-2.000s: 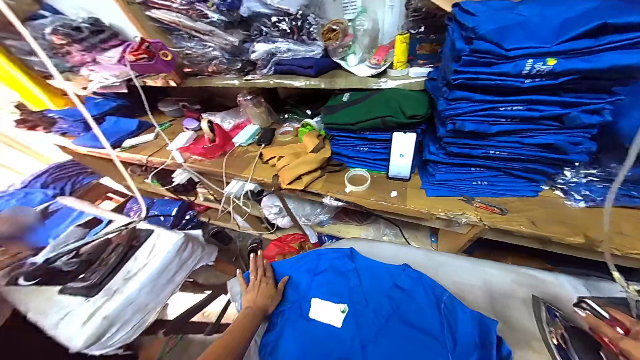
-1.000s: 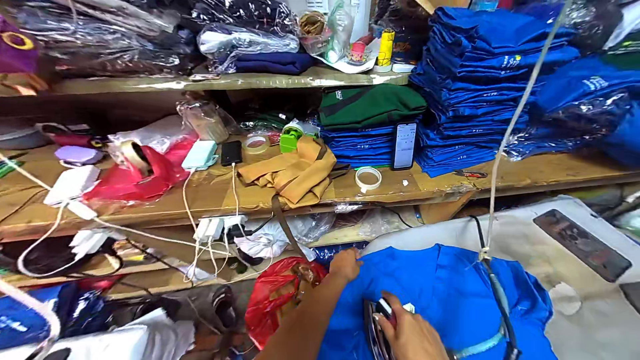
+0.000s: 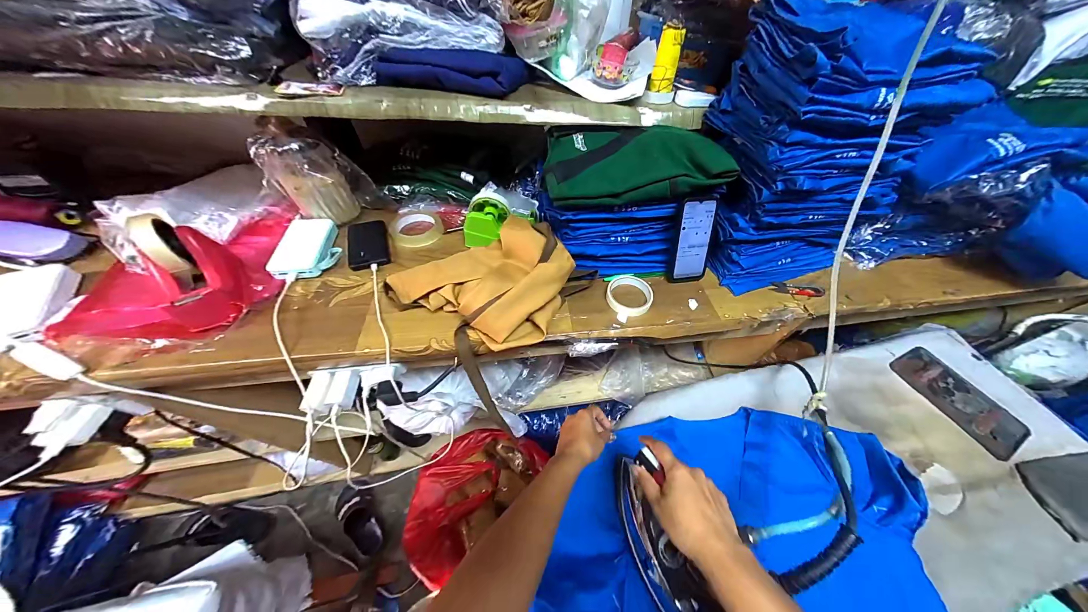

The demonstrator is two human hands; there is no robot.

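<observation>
A blue garment (image 3: 765, 476) lies spread on the padded ironing board (image 3: 986, 501). My right hand (image 3: 693, 501) is closed around the handle of an electric iron (image 3: 650, 540), whose soleplate rests on the garment's left part. A cord and a hose run from the iron's rear, to the right of my right wrist. My left hand (image 3: 585, 435) pinches the garment's upper left edge, just left of the iron's tip. The tips of its fingers are partly hidden.
Behind the board runs a wooden shelf (image 3: 731, 310) with tape rolls, a tan cloth (image 3: 501, 289), a phone (image 3: 693, 240) and stacked blue garments (image 3: 807, 153). A white cord (image 3: 875, 170) hangs over the board. A red plastic bag (image 3: 442, 510) is beside my left forearm. A metal plate (image 3: 960, 402) lies on the board.
Two seconds ago my left hand lay flat on the garment and the iron stood at the far right by my right hand. The iron is now on the garment. The view has swung.
</observation>
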